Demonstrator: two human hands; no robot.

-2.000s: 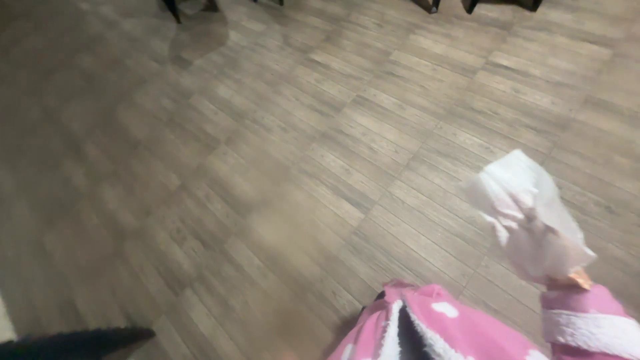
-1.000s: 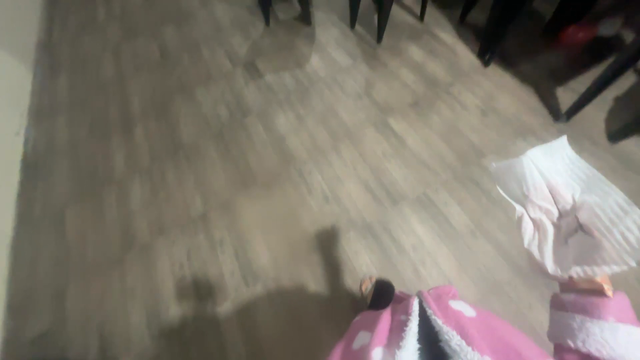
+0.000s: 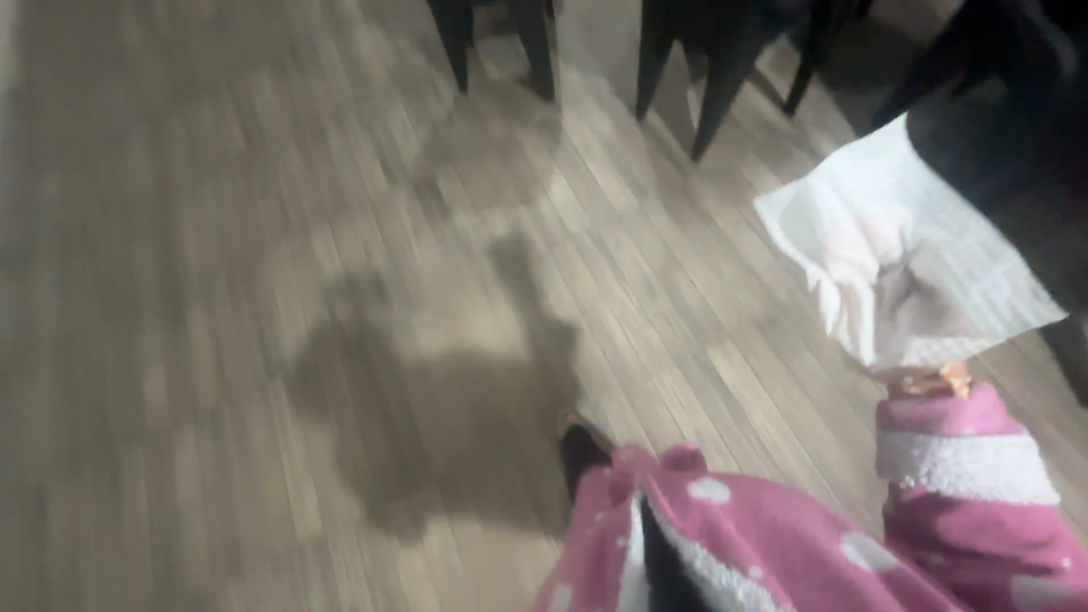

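A white paper towel or tissue (image 3: 960,229), thin and creased, covers my right hand (image 3: 892,272) at the right of the head view. The fingers and palm show only faintly through it, and the sheet is drawn in at the middle of the palm. Bare skin shows at the wrist, above a pink sleeve with a white fleece band (image 3: 965,466). My left hand is out of the picture. Pink spotted clothing with a white fleece edge (image 3: 765,518) fills the bottom, over a dark-clothed leg and part of a foot.
Wood-look floor (image 3: 255,255) spreads ahead, with my shadow on it. Dark chair or stool legs (image 3: 710,93) stand at the top centre and right. Dark furniture or objects, too dim to name, fill the upper right. A pale strip runs along the left edge.
The view has turned and moved forward, bringing more of the dark furniture legs into sight. My right hand stays under the white sheet, which looks more spread out than two seconds ago.
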